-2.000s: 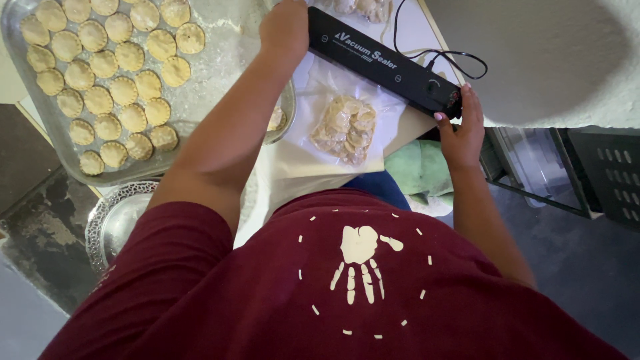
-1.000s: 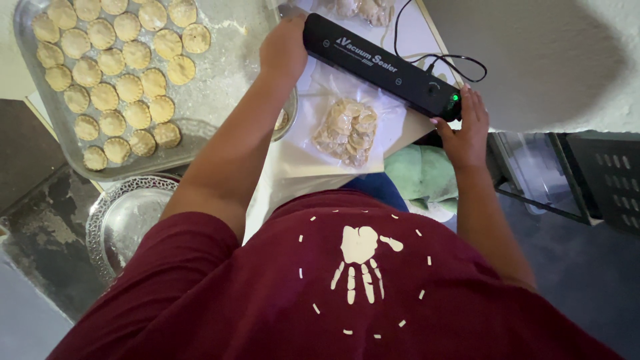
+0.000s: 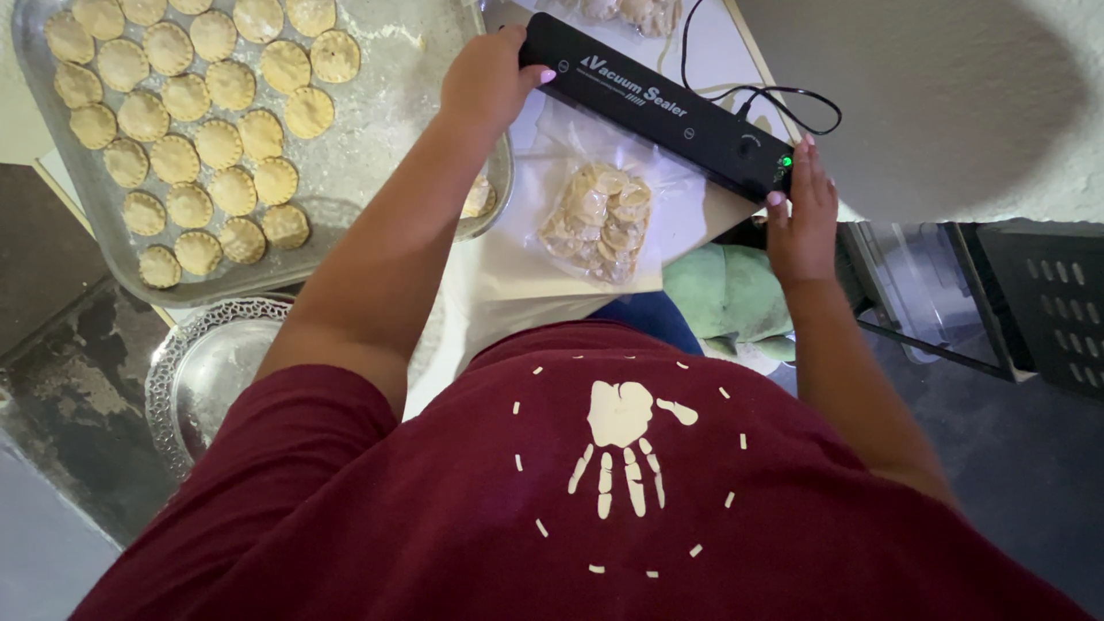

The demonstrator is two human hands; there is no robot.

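Note:
A black vacuum sealer (image 3: 655, 108) lies slantwise on the white table, a green light glowing at its right end. My left hand (image 3: 496, 78) grips its left end, with the thumb on top and the other fingers hidden behind. At the other end, my right hand (image 3: 802, 203) rests its fingers and thumb against the sealer's edge. A clear plastic bag of filled dough rounds (image 3: 599, 220) lies in front of the sealer, and its upper part reaches the sealer's front edge. Whether the bag's mouth is clamped inside cannot be seen.
A metal tray (image 3: 379, 155) with many crimped dough rounds stands at the left, above a silver platter (image 3: 207, 379) with a pierced rim. Another filled bag (image 3: 638, 13) lies behind the sealer. A black cord (image 3: 776, 95) loops toward the wall. A green plush-like object (image 3: 729, 289) is below the table's edge.
The light at the sealer's right end, not seen lit two seconds ago, glows green. Both hands have stayed at the sealer's ends, and the left thumb now shows on its top.

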